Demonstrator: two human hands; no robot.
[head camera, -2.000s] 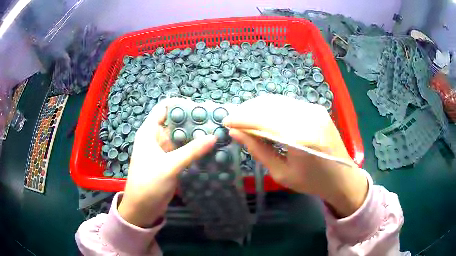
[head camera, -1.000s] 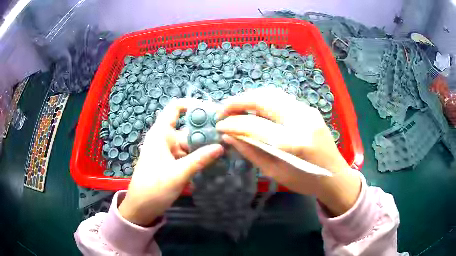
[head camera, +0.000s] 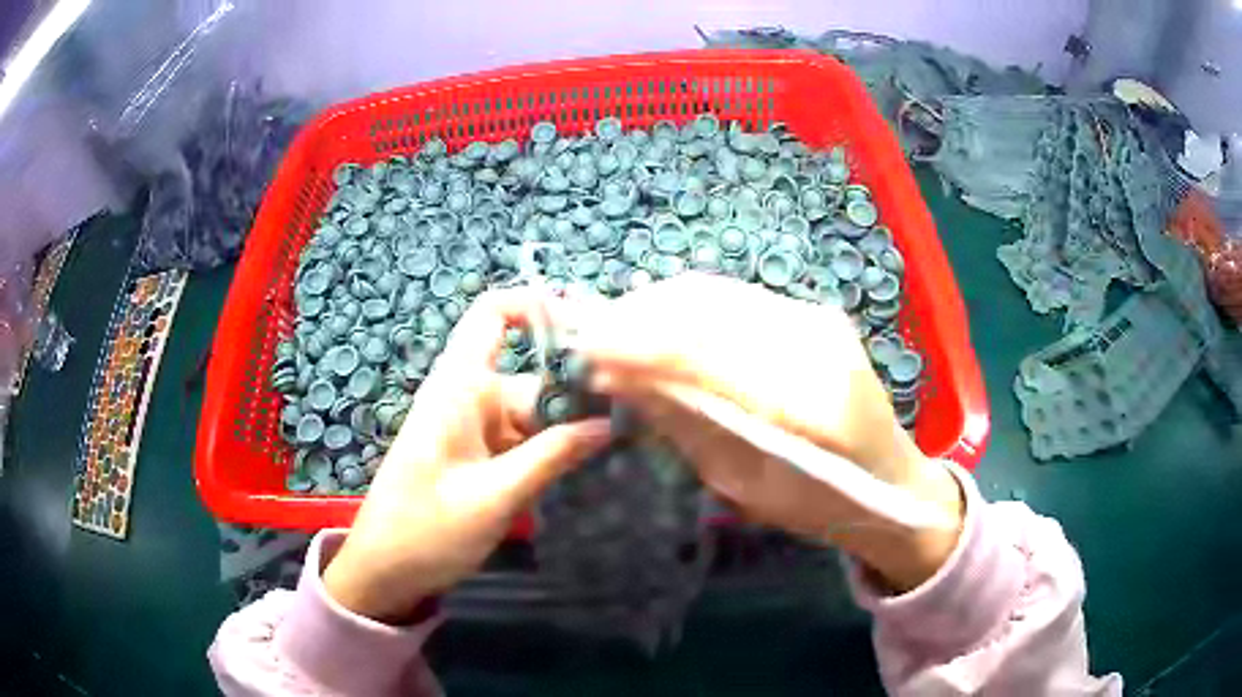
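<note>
My left hand holds the top part of a grey-green moulded rubber sheet, which hangs down blurred over the near rim of the red basket. A thin strip of waste web sticks up above my left fingers. My right hand is at the right edge of the sheet, its fingertips close to my left thumb. It holds a slim pale tool, probably tweezers, lying along the palm; its tip is hidden. Many loose rubber caps fill the basket behind the hands.
Piled rubber sheets lie at the right, with orange-red material at the far right edge. A dark rubber heap is at the left rear. A patterned strip lies at the left. A pale wall stands behind.
The domes seen in the left hand's grip are now mostly covered or gone. A thin web strip stands above the fingers. The right hand has shifted left over the sheet.
</note>
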